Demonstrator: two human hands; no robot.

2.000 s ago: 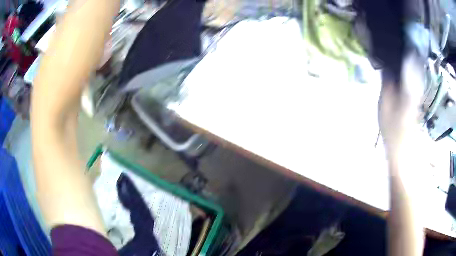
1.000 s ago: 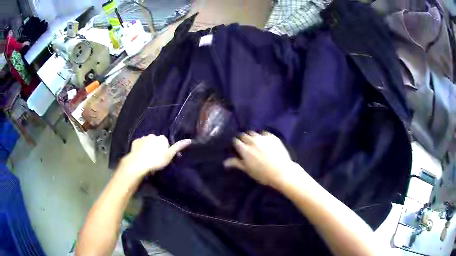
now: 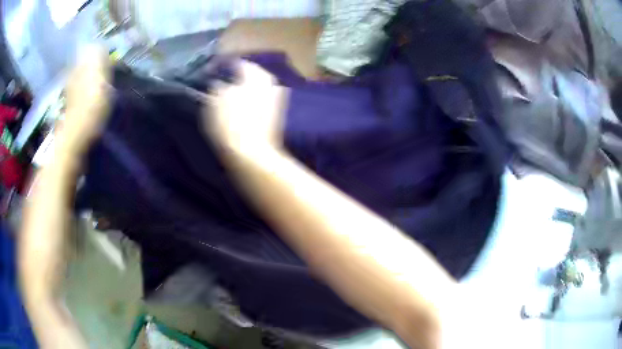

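Note:
A large dark navy garment [image 3: 368,150] lies bunched over the white table [image 3: 528,218] and hangs past its front edge. My left hand [image 3: 89,82] is at the garment's far left edge, strongly blurred; its fingers cannot be made out. My right hand [image 3: 245,102] is on the garment's upper left part, also blurred, with its fingers bent at the cloth. Whether it grips the cloth cannot be told for sure. Thin pale stitching shows on the lower part of the garment.
Grey-brown cloth [image 3: 545,129] is piled at the upper right. A pale checked cloth [image 3: 354,34] lies behind the garment. Small blurred metal machine parts [image 3: 569,272] are at the right. A green-edged container [image 3: 167,334] is at the bottom left, below the table.
Both hands have moved up and left from the garment's middle. The garment's left side is pulled together and the round opening no longer shows. The camera view has shifted.

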